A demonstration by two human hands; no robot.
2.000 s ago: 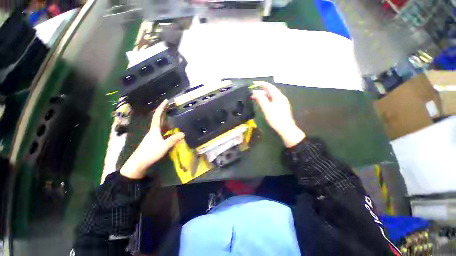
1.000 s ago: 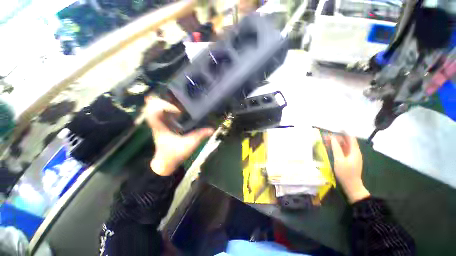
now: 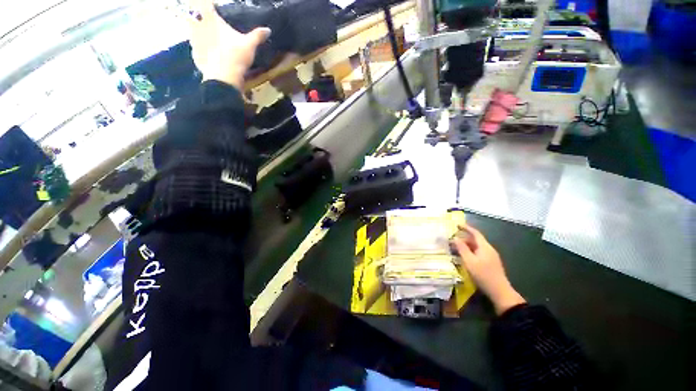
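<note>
My left hand [image 3: 223, 47] is raised at the top left, arm stretched out, holding a black socket housing [image 3: 286, 27] by its near end; the housing is partly cut off by the picture's top. My right hand [image 3: 479, 258] rests at the right edge of the work fixture [image 3: 369, 263], a yellow-and-black block, its fingertips touching the padding and holding no visible part. The whitish padding [image 3: 421, 243] lies bare on top. A grey slotted block [image 3: 418, 308] sits at its near edge.
Another housing [image 3: 379, 186] stands behind the fixture on the left; one more [image 3: 304, 180] is on the conveyor. The powered screwdriver [image 3: 464, 137] hangs behind the fixture, tip down. Pale sheets [image 3: 626, 221] lie right. A white machine [image 3: 561, 84] stands at the back.
The housing was between both hands on the fixture. My left hand has carried it up and away to the left, now farther over the conveyor's far side. My right hand has stayed beside the fixture.
</note>
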